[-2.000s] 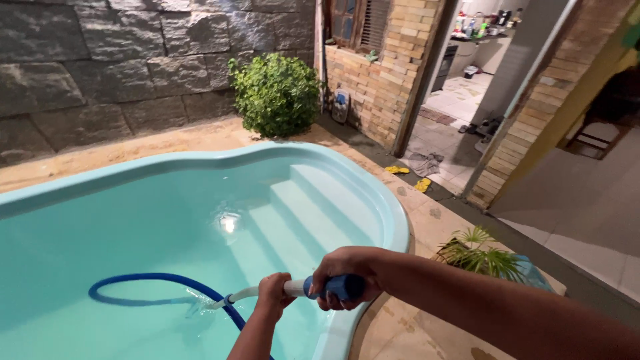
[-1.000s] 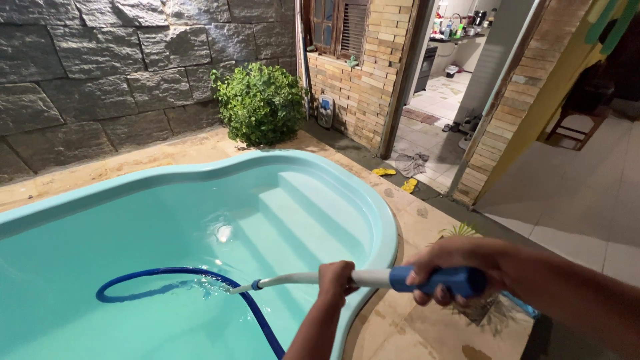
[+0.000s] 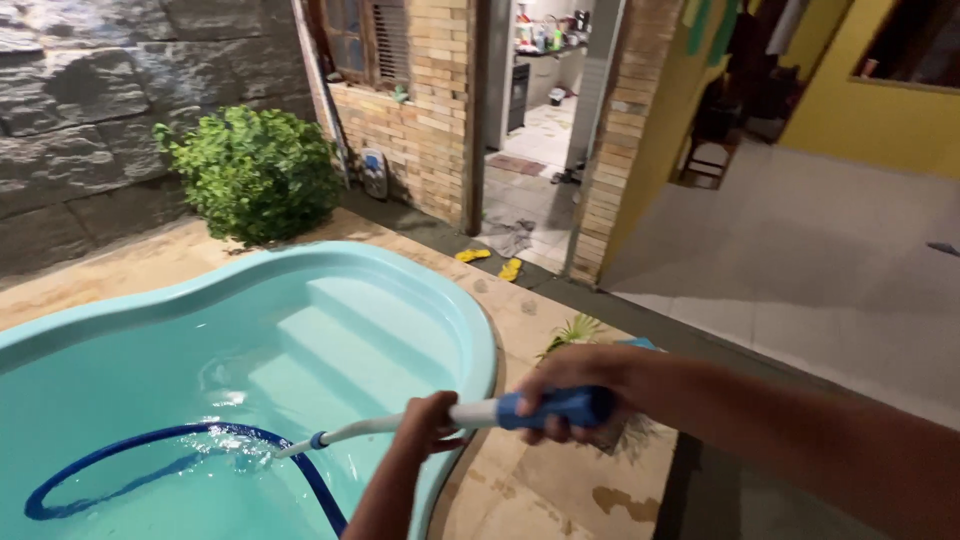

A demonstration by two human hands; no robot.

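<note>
My right hand is closed around the blue grip at the end of a pale pole. Farther down the pole, near the pool's edge, my left hand wraps it from above. The pole slants down to the left, past a blue collar, into the pool water, where its far end is hidden in splashes. A blue hose loops through the water beside it and crosses close to the pole. Pale steps show under the water.
The light blue pool rim curves beside tan paving. A leafy bush stands behind it. Yellow flip-flops and a grey cloth lie by the doorway. A spiky potted plant is partly behind my right arm.
Both hands were lower and closer together two seconds ago; the right one has moved back along with the grip. The view has turned to the right, showing more tiled floor.
</note>
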